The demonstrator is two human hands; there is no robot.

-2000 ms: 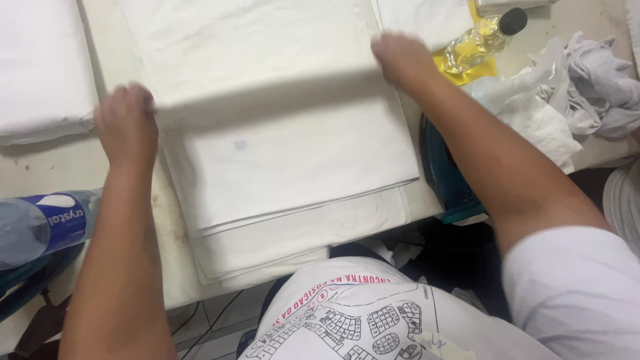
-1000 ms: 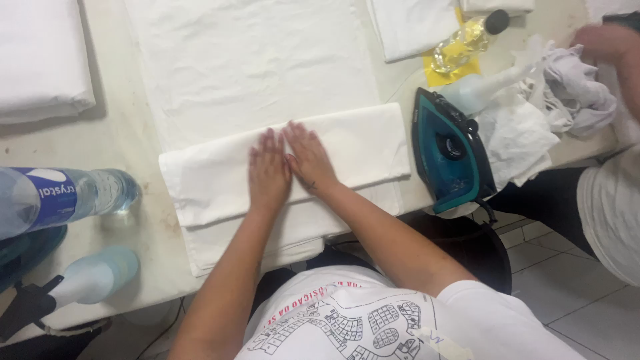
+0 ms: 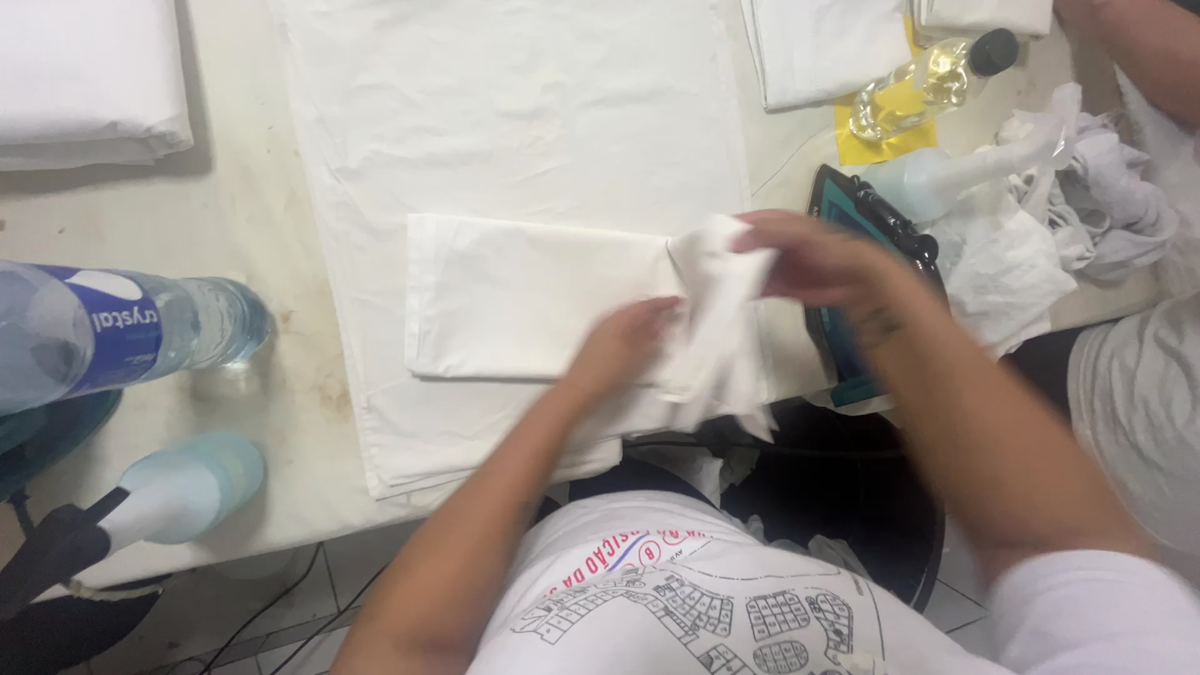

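Note:
A folded white cloth [image 3: 525,300] lies on a larger white cloth [image 3: 525,112] spread over the table. My right hand [image 3: 816,258] grips the raised right end of the folded cloth, which is blurred and bent upward. My left hand [image 3: 623,347], also blurred, rests at the cloth's front edge near the fold; whether its fingers pinch the fabric cannot be told. Just beyond my right hand, a teal clothes iron [image 3: 839,309] stands partly hidden by my forearm.
On the left are a large water bottle [image 3: 122,323], a spray bottle [image 3: 192,487] and folded white fabric [image 3: 89,80]. At right sit a yellow-liquid bottle [image 3: 914,89], another spray bottle [image 3: 909,183] and crumpled cloths [image 3: 1106,206]. A co-worker's arm [image 3: 1144,47] shows top right.
My hands have moved from lying flat on the folded cloth to its right end, which is now lifted. The cloth has become a shorter bundle.

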